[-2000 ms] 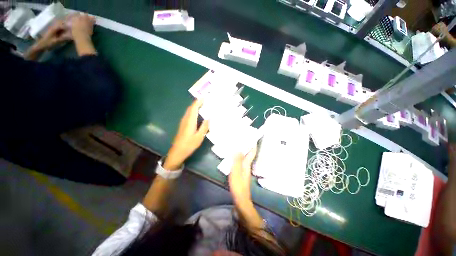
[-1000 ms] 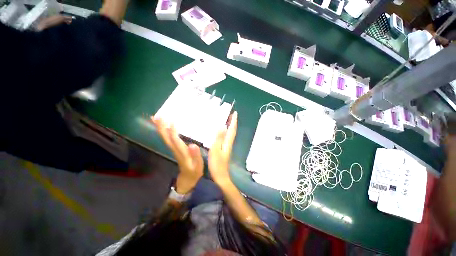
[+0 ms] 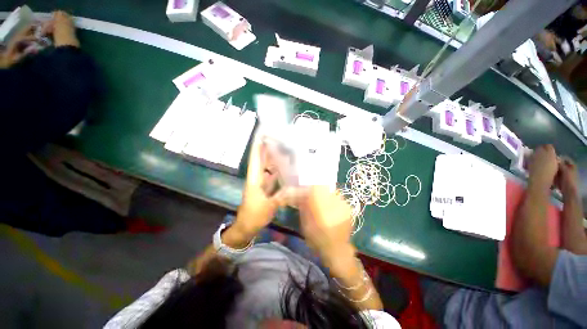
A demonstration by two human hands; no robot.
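My left hand (image 3: 257,183) and my right hand (image 3: 325,212) are together in front of me, both motion-blurred. Between them is a blurred white carton (image 3: 273,110), held above the bench in front of the flat blanks. My left hand is along its left side; my right fingers are at its lower end. The pile of flat white carton blanks (image 3: 315,154) is partly hidden behind the carton. A row of erected white cartons (image 3: 209,133) stands left of my hands, flaps up at the back edge; one with a purple panel (image 3: 193,78) lies at an angle at its far end.
Rubber bands (image 3: 370,183) lie tangled right of the blanks, beside small white squares (image 3: 362,133) near the grey post (image 3: 418,96). More blanks (image 3: 473,196) lie by a red mat (image 3: 515,238). Purple-panel cartons (image 3: 381,87) stand beyond the white strip. Neighbours' arms are at both sides.
My hands have left the row of cartons and moved right to the blanks, and a carton is now between them. The view has shifted right, showing the right-hand neighbour's arms.
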